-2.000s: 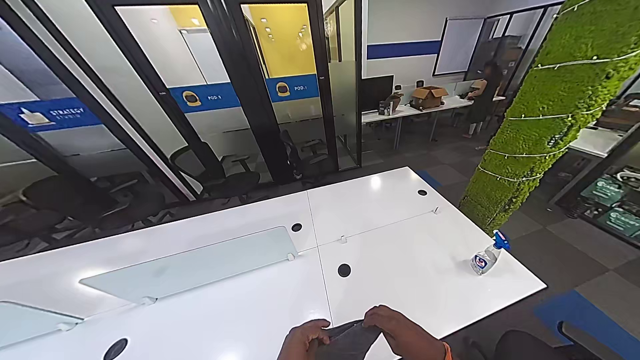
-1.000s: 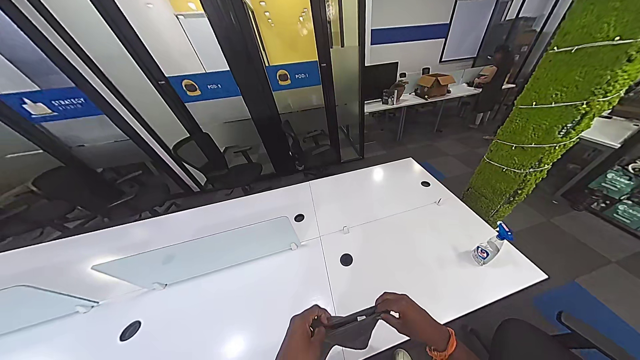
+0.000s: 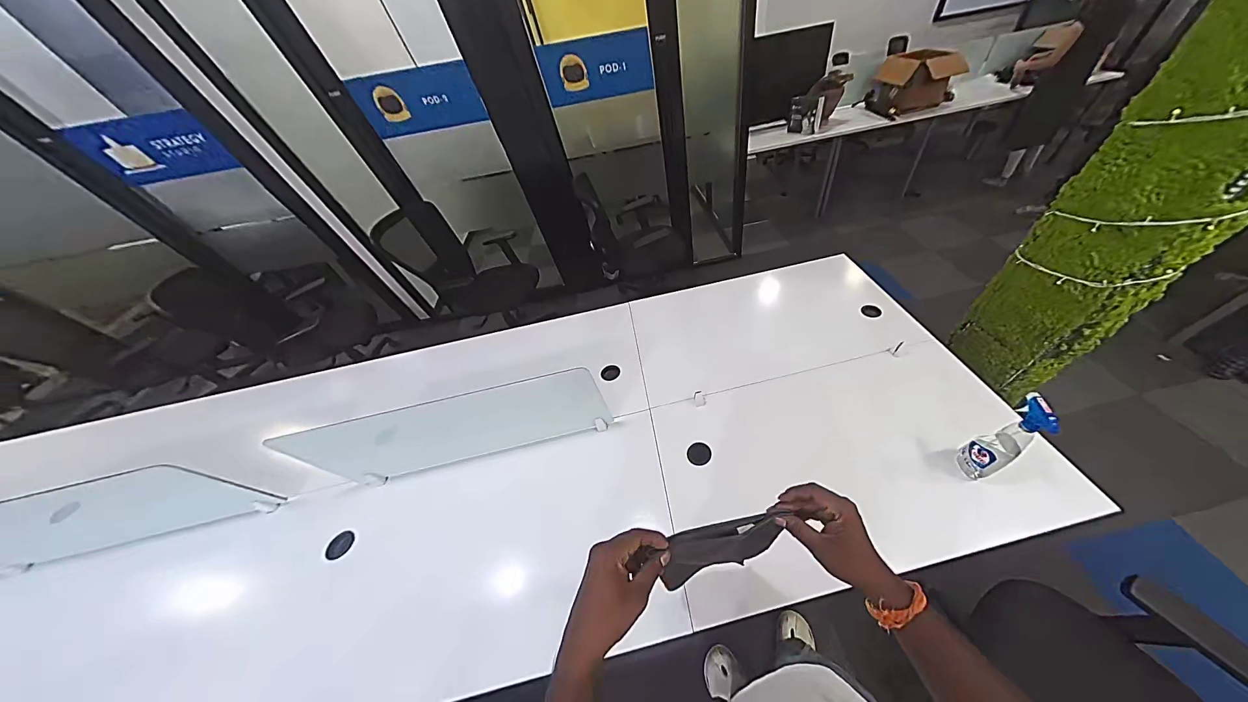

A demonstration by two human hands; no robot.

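A dark grey cloth [image 3: 717, 551] hangs stretched between my two hands, over the near edge of a white desk [image 3: 780, 439]. Its left end is pinched in my left hand [image 3: 624, 575]. The fingertips of my right hand [image 3: 829, 531] hold its upper right corner, and an orange band circles that wrist. A small pale tag shows on the cloth's upper edge. Right of my hands, near the desk's right edge, stands a clear spray bottle [image 3: 990, 454] with a blue trigger head.
Frosted glass dividers [image 3: 444, 424] rise along the desk's middle, with round black cable grommets [image 3: 699, 454] nearby. A black chair [image 3: 1053, 643] is at the lower right. A moss-covered pillar [image 3: 1102, 214] stands beyond the desk. Farther back, a person [image 3: 1053, 88] stands near a cardboard box [image 3: 912, 83].
The cloth, bunched between my hands two seconds ago, is now spread out wider between them. My hands have moved farther apart.
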